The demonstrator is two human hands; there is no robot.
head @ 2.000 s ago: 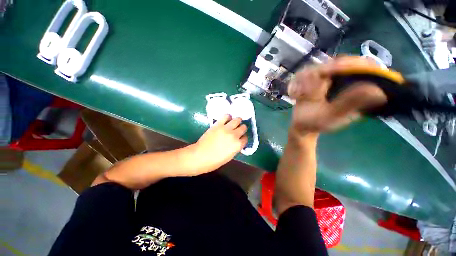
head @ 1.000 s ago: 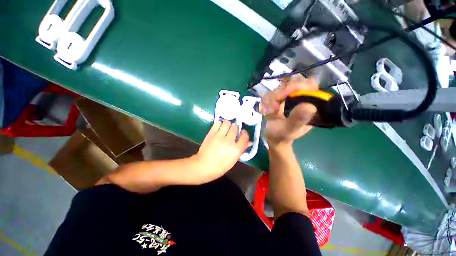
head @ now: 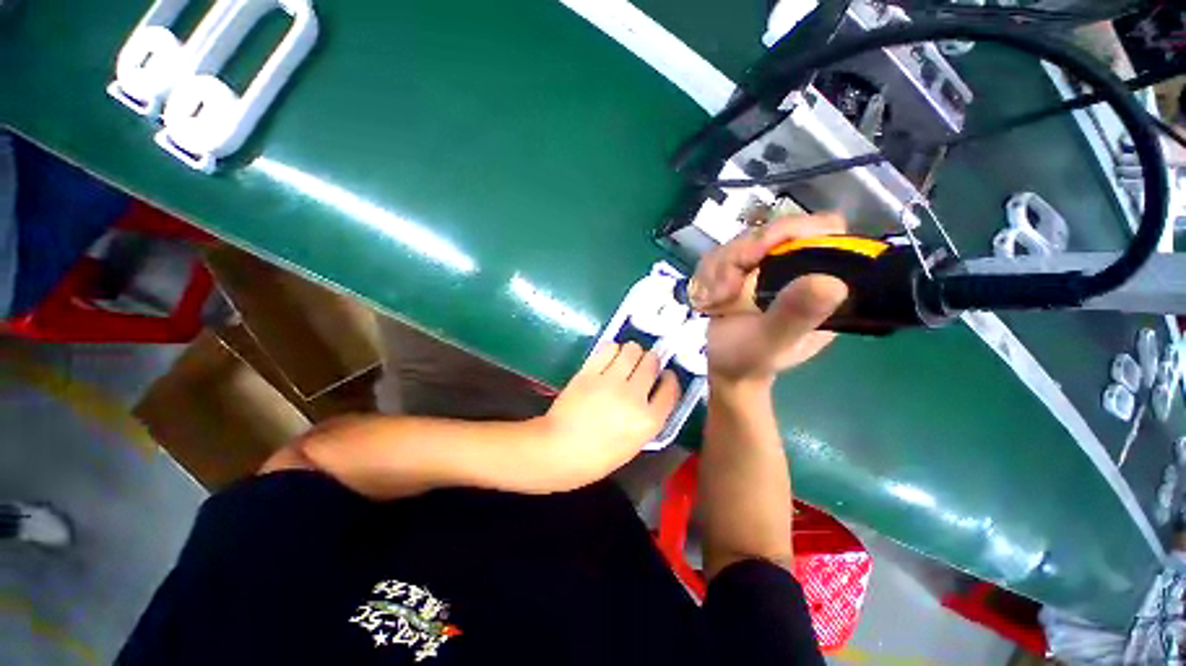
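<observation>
Two white plastic housings [head: 646, 307] lie side by side at the green bench edge in front of me. My left hand [head: 617, 414] lies over their loop ends, fingers on them, holding them against the bench. My right hand [head: 770, 302] is closed around the electric screwdriver [head: 852, 281], black with a yellow-orange band, held nearly level with its front end over the housings' round ends. The bit tip is hidden by my fingers. The black screwdriver cable [head: 1151, 169] loops up and back over the screw feeder [head: 832, 137].
Two more white housings [head: 215, 115] stand apart at the upper left of the green bench [head: 429, 143]. A white strip [head: 650, 52] divides bench and belt. More white loops [head: 1031, 225] lie beyond it. Cardboard boxes [head: 280, 325] and red stools [head: 832, 579] are below the edge.
My right hand has brought the screwdriver from the right to the housings' round ends. My left hand and the two housings have shifted slightly right and toward me, and the housings have turned a little.
</observation>
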